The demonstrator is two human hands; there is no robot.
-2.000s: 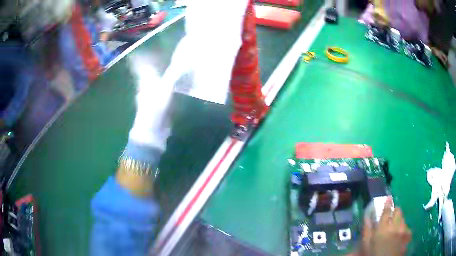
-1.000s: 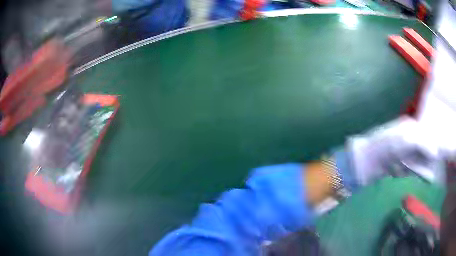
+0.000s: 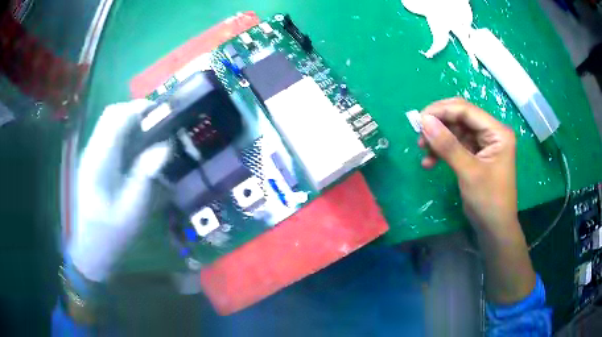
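Observation:
The populated circuit board (image 3: 264, 125) lies tilted on a red-orange foam pad (image 3: 297, 247). My left hand (image 3: 109, 178), in a blurred white glove, grips the board's left side, its fingers on the large dark choke housing (image 3: 198, 108). My bare right hand (image 3: 468, 145) is right of the board, above the green mat, pinching a small pale label (image 3: 414, 120) between thumb and forefinger. White relay blocks (image 3: 317, 131) and a dark block (image 3: 274, 74) sit on the board's right half. Two silver screw terminals (image 3: 248, 193) are near its lower edge.
A crumpled white rag (image 3: 443, 20) and a white glue tube (image 3: 518, 82) lie at the upper right, with a thin cord (image 3: 564, 197) curving down. White smears mark the green mat (image 3: 369, 46). Part of another board (image 3: 586, 243) shows at the right edge. A blurred red-wrapped post (image 3: 39, 66) is upper left.
The view has swung from the conveyor back to the bench. My gloved left hand, earlier reaching over the conveyor, is now on the board. My right hand has moved off the board and now holds the label.

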